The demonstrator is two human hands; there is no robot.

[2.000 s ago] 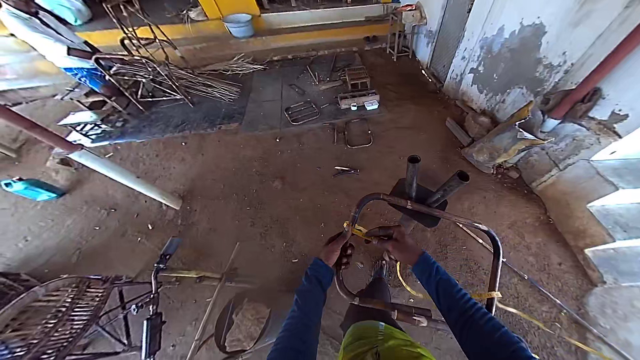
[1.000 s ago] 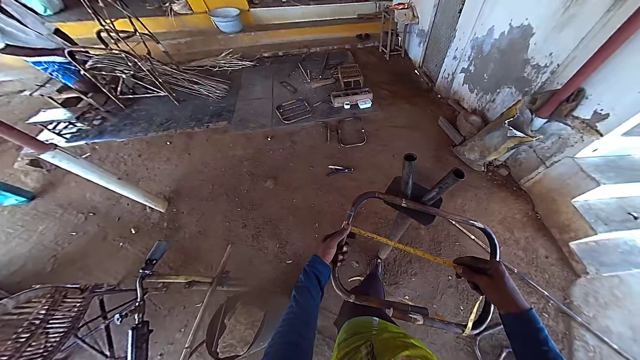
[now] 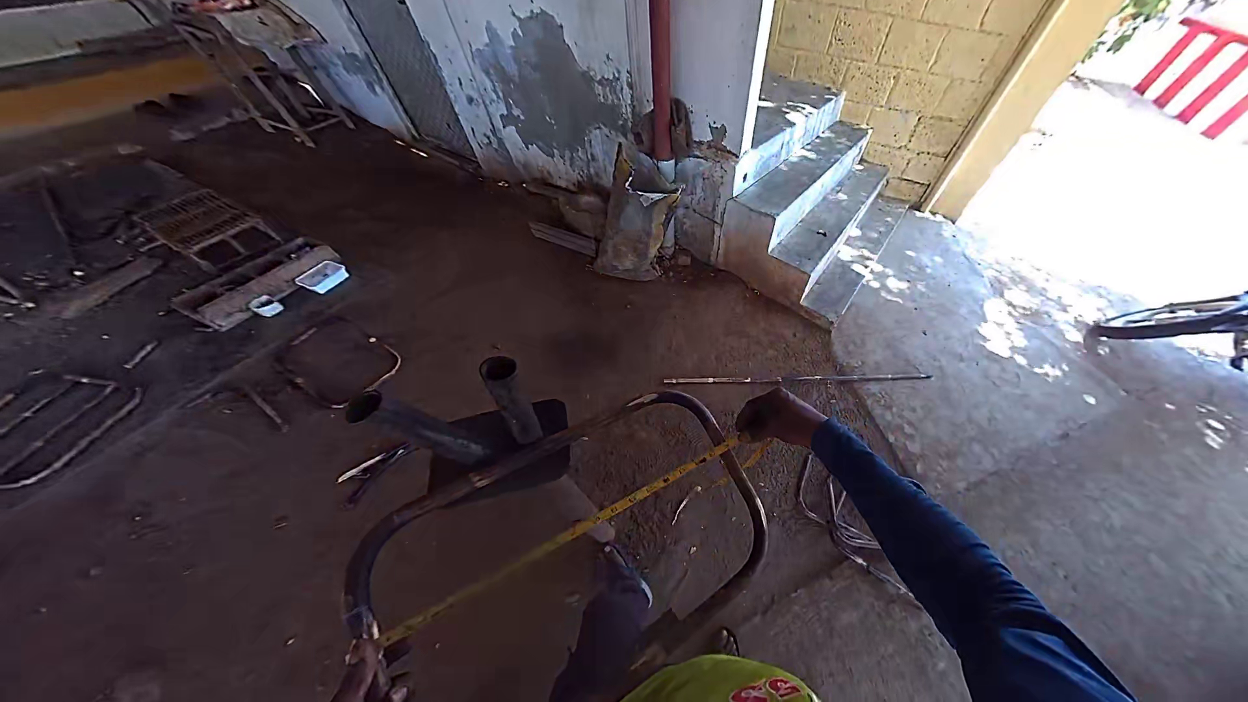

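Observation:
A yellow measuring tape [image 3: 604,514] is stretched across a rounded, bent metal tube frame [image 3: 753,507]. My right hand [image 3: 780,417] grips the tape at the frame's upper right corner. At the lower left, partly cut off by the image edge, my left hand [image 3: 367,673] is closed on the tape's other end, against the tube. Behind the frame stands a metal stand with a dark plate [image 3: 548,437] and two open pipe stubs, one upright [image 3: 511,400] and one slanting [image 3: 419,427]. The frame's near side is partly hidden by my leg.
Pliers-like tools [image 3: 375,463] lie on the ground left of the stand. Beyond are wooden pieces with a white container [image 3: 322,277] and bent rod frames [image 3: 68,429]. A thin rod [image 3: 798,378] and coiled wire [image 3: 846,526] lie right. Concrete steps [image 3: 804,195] and a bicycle wheel [image 3: 1170,317] stand farther off.
My hands were close together at the frame's far side, then moved apart, stretching the tape across it. The view has swung to the right.

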